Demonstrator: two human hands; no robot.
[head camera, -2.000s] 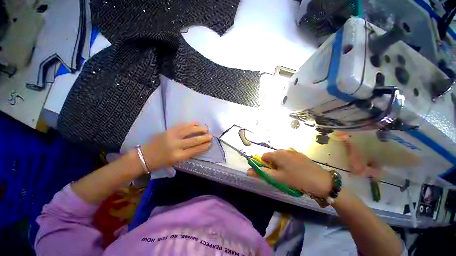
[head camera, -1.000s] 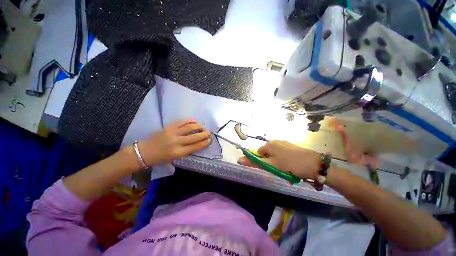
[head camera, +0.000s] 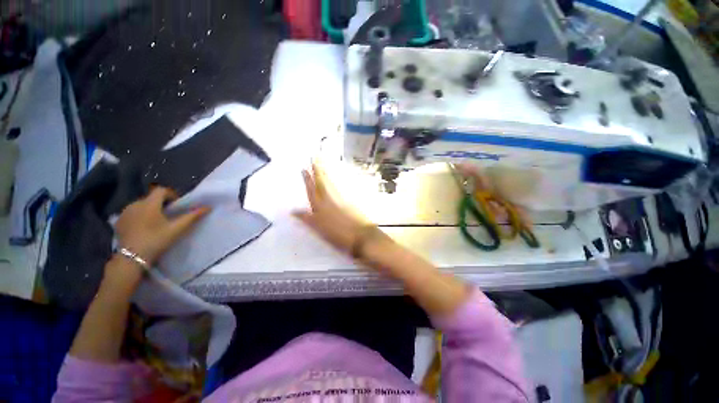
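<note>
The garment panel (head camera: 217, 224) lies left of the needle, its pale grey backing up with a notched right edge and dark speckled shell fabric (head camera: 197, 161) behind it. My left hand (head camera: 154, 224) grips the panel at its left part, some fingertips hidden in the dark fold. My right hand (head camera: 331, 212) is blurred, empty, fingers apart, over the white table just left of the presser foot (head camera: 389, 179). The green-handled scissors (head camera: 476, 224) and the yellow-orange-handled scissors (head camera: 502, 214) lie together on the machine bed, right of the needle.
The sewing machine head (head camera: 504, 134) spans the right, lamp lit at its left end. Dark fabric (head camera: 150, 71) is heaped at back left. Striped trim pieces (head camera: 47, 149) lie far left. A teal-green basket (head camera: 422, 24) stands behind. The table's measuring edge (head camera: 315, 285) runs along the front.
The green-handled scissors have left my right hand and lie on the bed. My left hand has moved left, and the panel's pale, notched part is turned out. The view has shifted right.
</note>
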